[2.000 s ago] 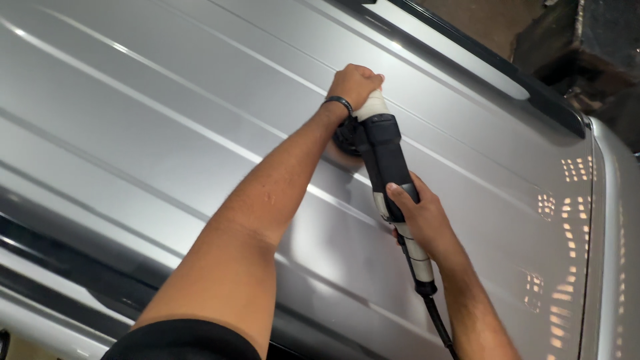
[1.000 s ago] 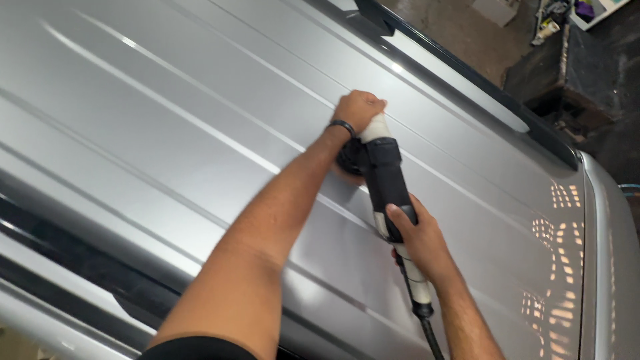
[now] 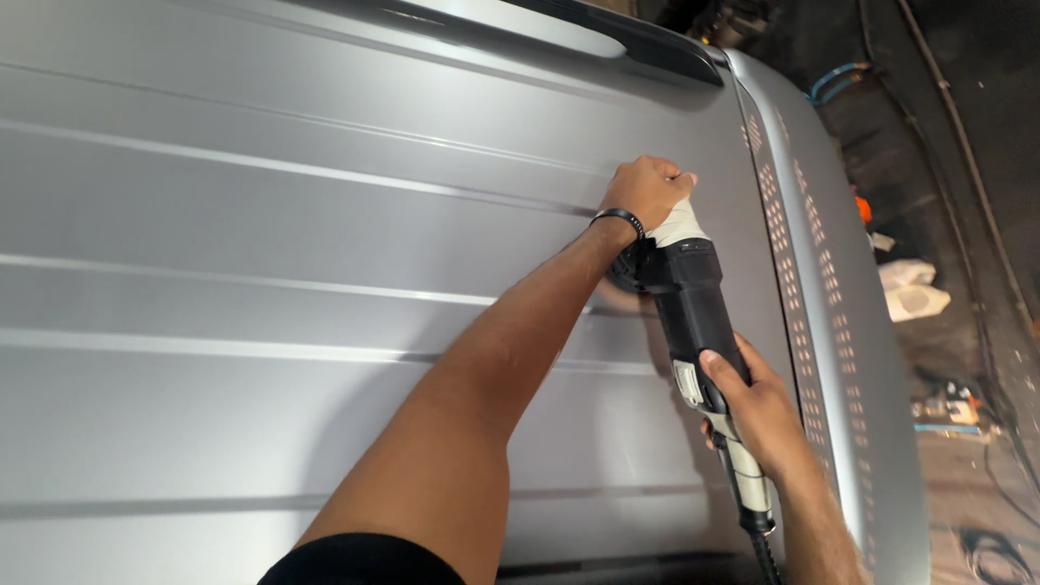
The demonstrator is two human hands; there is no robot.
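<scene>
A black corded rotary polisher (image 3: 697, 313) lies across a silver vehicle roof (image 3: 325, 219) with raised ribs. My left hand (image 3: 647, 192), with a black band at the wrist, is closed over the tool's head end, which is wrapped in pale tape. Around the body near the pale switch area, my right hand (image 3: 751, 402) grips the polisher, its thumb on top. The round pad (image 3: 630, 284) is partly hidden under my left wrist and the tool head, and its edge looks blurred against the roof. A black cord (image 3: 764, 556) runs down from the handle's end.
A black roof rail (image 3: 666, 61) borders the far side. Beyond the roof's right end (image 3: 853, 325), hoses or cables (image 3: 959, 138), a blue looped hose (image 3: 837, 81), a pale object (image 3: 914, 291) and small items lie on the dark floor. Rows of light spots reflect near the edge.
The view has shifted and turned noticeably. Both hands have moved with the polisher toward the roof's right end, keeping the same hold on it.
</scene>
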